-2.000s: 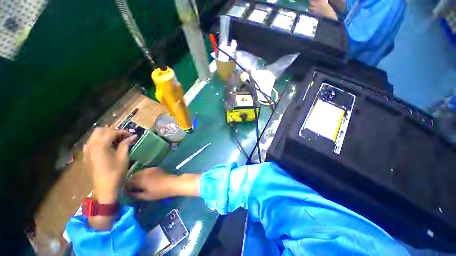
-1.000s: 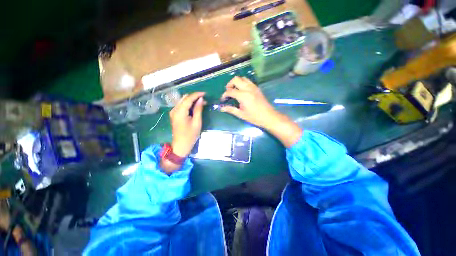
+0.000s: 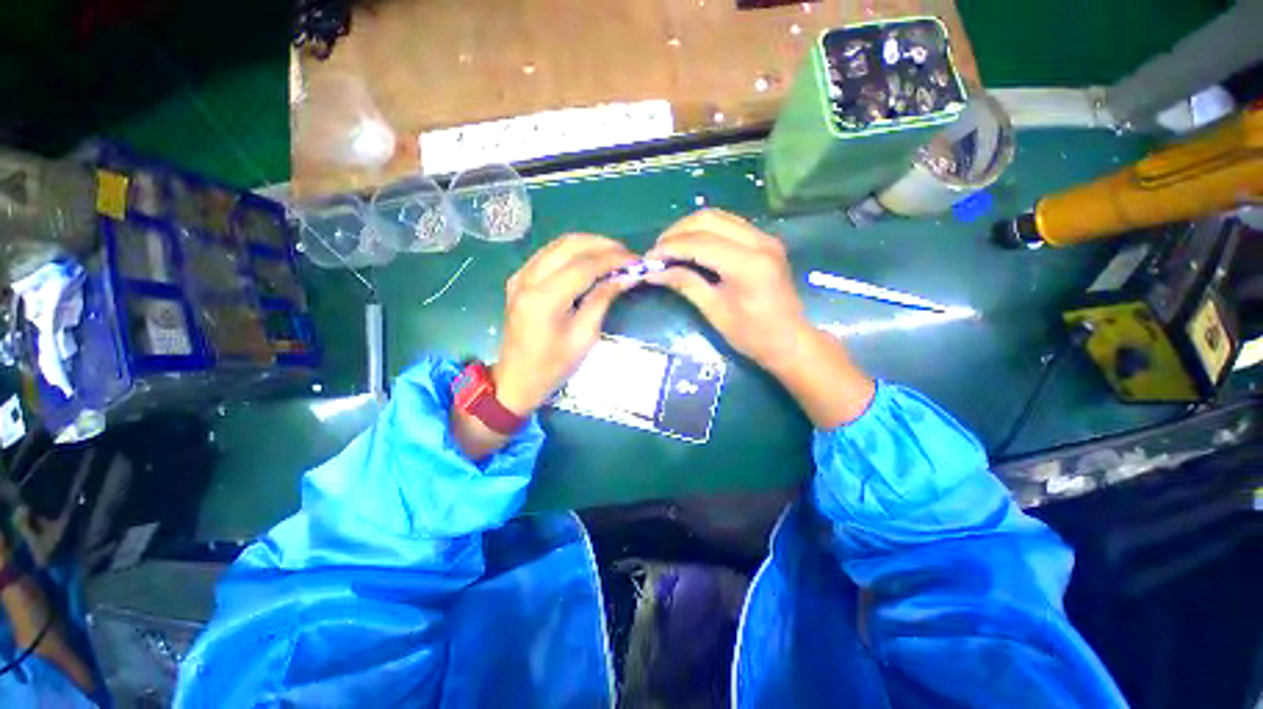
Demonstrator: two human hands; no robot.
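Note:
My left hand [image 3: 561, 312] and my right hand [image 3: 741, 298] meet above the green mat, fingertips together. They pinch a small dark part with a bright spot, likely a camera module [image 3: 644, 269], between them. Fingers hide most of it. A phone back housing [image 3: 637, 385] lies on the mat just below my hands, pale body to the left and dark camera end to the right. My left wrist and fingers partly overlap its upper left side.
Clear plastic cups [image 3: 495, 208] stand behind left. A green parts bin [image 3: 831, 139] and tape roll [image 3: 956, 159] stand behind right. A white slim stick [image 3: 887, 294], yellow screwdriver [image 3: 1150, 187] and yellow-black box [image 3: 1143, 353] are right. A blue drawer cabinet [image 3: 201, 284] and metal strip [image 3: 374, 349] are left.
My hands were at the green bin, then came over the mat slightly apart; now their fingertips meet on the small part. The view has swung from the right side to the bench front.

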